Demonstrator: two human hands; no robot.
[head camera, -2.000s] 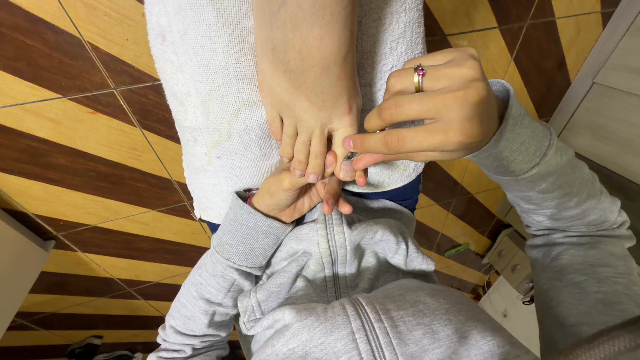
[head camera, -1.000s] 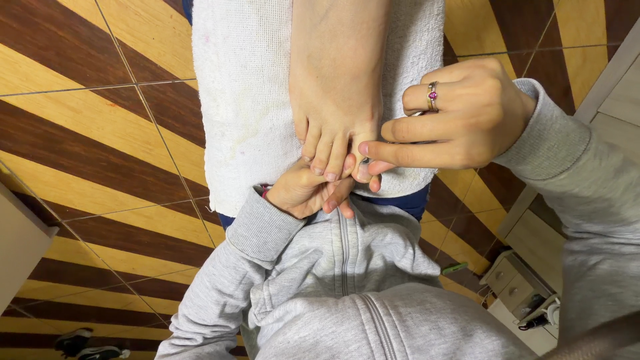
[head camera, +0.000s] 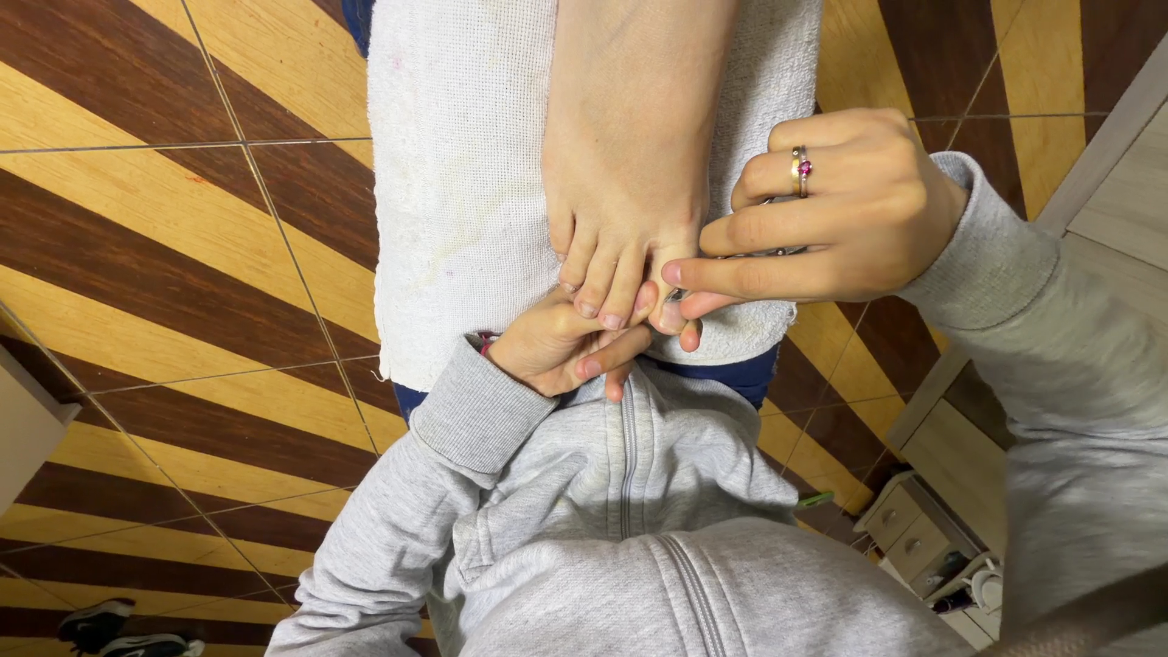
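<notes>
A bare foot (head camera: 630, 146) lies on a white towel (head camera: 456, 182), toes toward my grey zip-up top. My left hand (head camera: 584, 342) is under and around the toes, its fingers holding the big toe (head camera: 671, 306) apart from the others. My right hand (head camera: 821, 219), with rings on one finger, grips a small metal tool (head camera: 676, 295), mostly hidden in the fingers. The tool's tip is at the base of the big toe's nail. Which kind of tool it is, I cannot tell.
Dark blue cloth (head camera: 721, 372) shows under the towel's end. A small drawer unit (head camera: 912, 538) with objects on it stands at the lower right, near pale cabinet panels (head camera: 1113, 210). Dark shoes (head camera: 96, 625) rest on the striped tile floor (head camera: 164, 210) at the lower left.
The view has shifted slightly. My right hand stays by the big toe with the tool, and my left hand keeps its hold on the toes.
</notes>
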